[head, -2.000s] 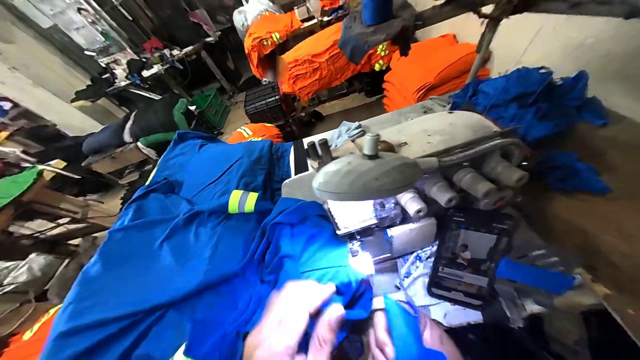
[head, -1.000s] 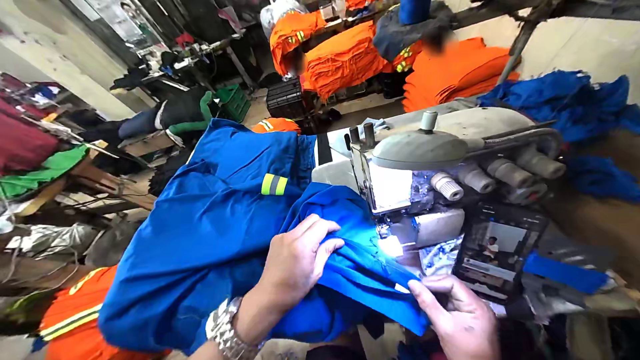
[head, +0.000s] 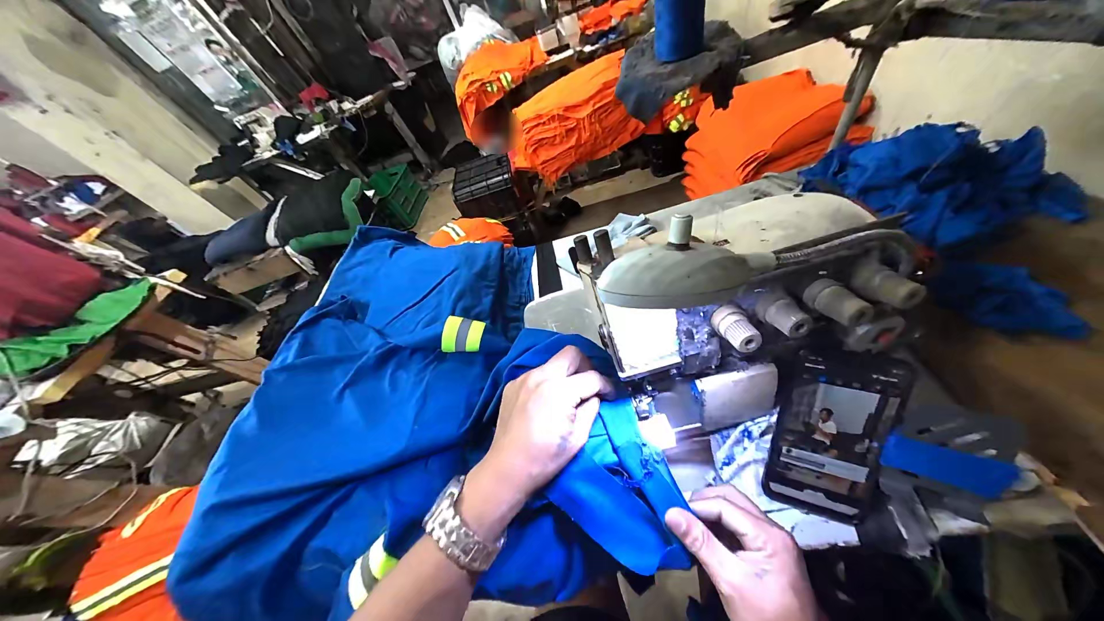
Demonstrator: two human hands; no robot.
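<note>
Blue fabric (head: pixel 345 414) with yellow and silver reflective strips spreads over the left of the work surface and up to an industrial sewing machine (head: pixel 776 224). My left hand (head: pixel 548 418), with a metal-banded watch (head: pixel 461 526) on its wrist, is closed on a bunched fold just left of the needle area. Between the thumb and fingers of my right hand (head: pixel 742 543) is the edge of a folded blue fabric piece (head: pixel 617 509), below and right of the needle area. The machine's lamp lights the cloth beside the presser foot, whose contact with the cloth cannot be told.
A smartphone (head: pixel 835 435) with its screen lit leans right of the needle area, beside a blue strip (head: pixel 949 463). Blue cloth (head: pixel 940 185) is heaped behind the machine. Farther back are stacked orange garments (head: pixel 768 129), a black crate (head: pixel 487 185) and a green crate (head: pixel 398 197).
Since one second ago, my left hand has shifted toward the needle area, still on the cloth. My right hand still pinches the fabric edge. Two seconds ago both hands were close together at the bottom.
</note>
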